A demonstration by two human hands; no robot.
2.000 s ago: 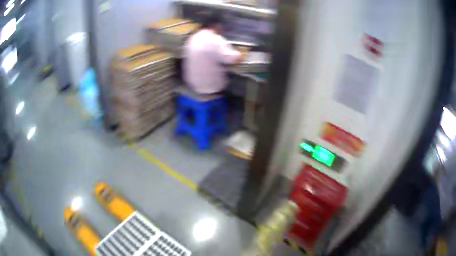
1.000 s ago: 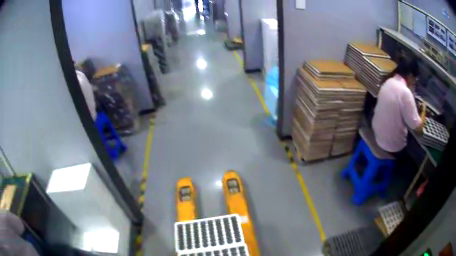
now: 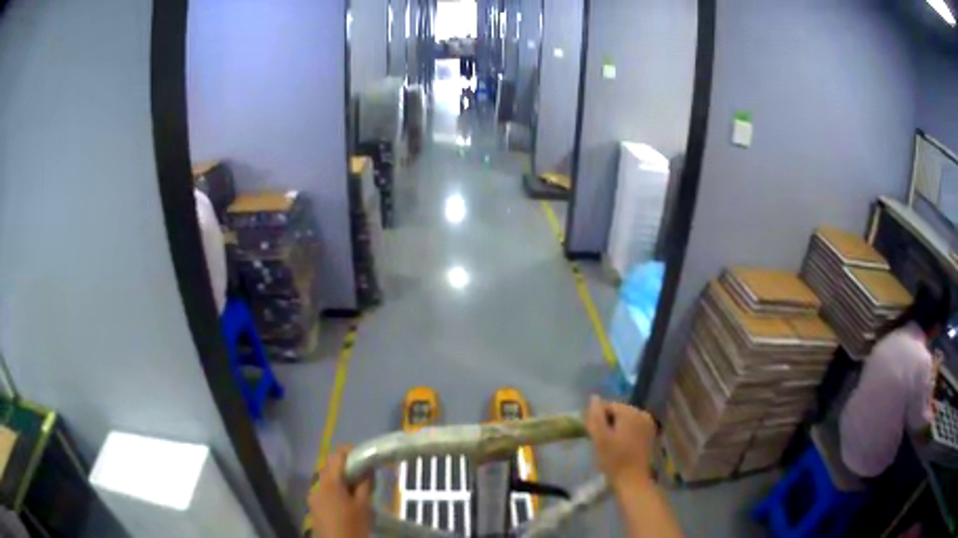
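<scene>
The pallet truck handle (image 3: 473,439), a loop wrapped in pale, scuffed film, crosses the bottom centre. My left hand (image 3: 341,496) is closed around its left end. My right hand (image 3: 622,436) is closed around its right end. Beyond the handle are the truck's two orange-yellow forks (image 3: 420,406). A white foam tray (image 3: 433,492) with rows of slots lies on the forks, partly hidden by the handle and shaft. What its slots hold is too blurred to tell.
The corridor floor (image 3: 457,326) runs ahead between yellow tape lines. Cardboard-topped stacks (image 3: 725,384) stand at right beside a seated person (image 3: 880,399) on a blue stool (image 3: 804,499). Dark stacks (image 3: 275,278) and a blue stool (image 3: 248,357) stand at left. A white block (image 3: 152,468) is at lower left.
The view has swung from the right wall to straight down the corridor. Both hands and the handle have come into view, with the hands gripping it.
</scene>
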